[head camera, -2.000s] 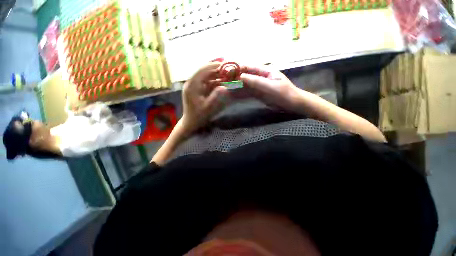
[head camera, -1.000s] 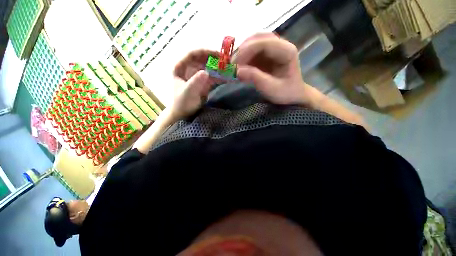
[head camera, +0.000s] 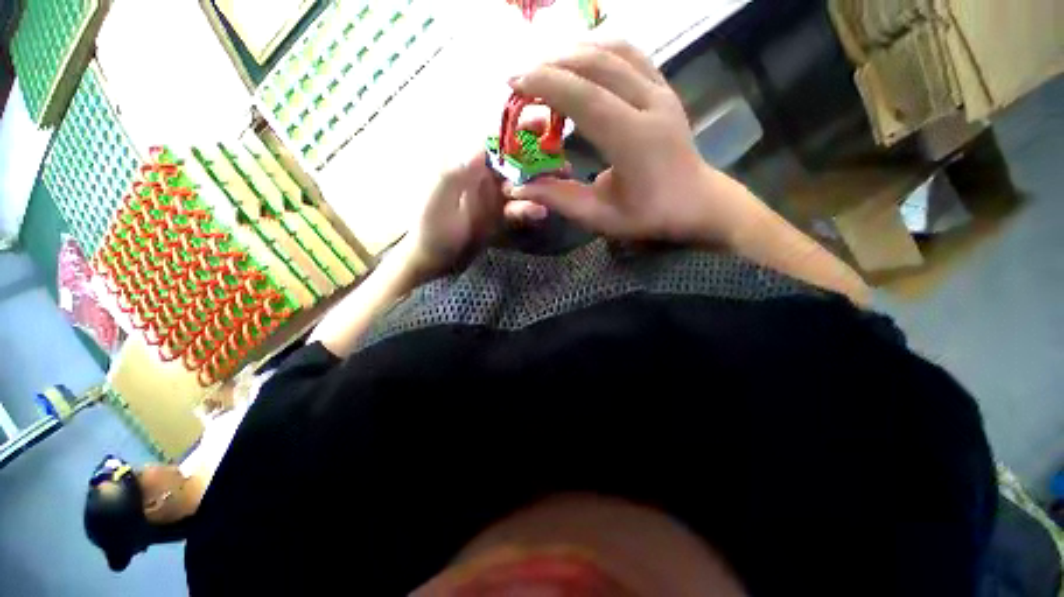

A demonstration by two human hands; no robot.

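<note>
A small green piece (head camera: 531, 155) with a pale side is held up in front of my chest, above the near edge of the bench. A red band (head camera: 510, 120) stands up from it as an arch. My right hand (head camera: 624, 146) grips the piece, with fingers over the top of the band and the thumb at the lower right. My left hand (head camera: 461, 210) is at the lower left of the piece, its fingertips close to or touching it; the exact contact is blurred.
Stacked boards of red-and-green pieces (head camera: 193, 271) stand at left. A board of bare green pieces (head camera: 350, 82) lies ahead. A few red bands (head camera: 531, 6) show at the top edge. Cardboard sheets (head camera: 904, 76) are at right. Another person (head camera: 128, 501) is at lower left.
My right hand has moved up over the red band, which now shows as an open arch instead of edge-on. My left fingers have lowered from the piece's left side. The view has shifted slightly.
</note>
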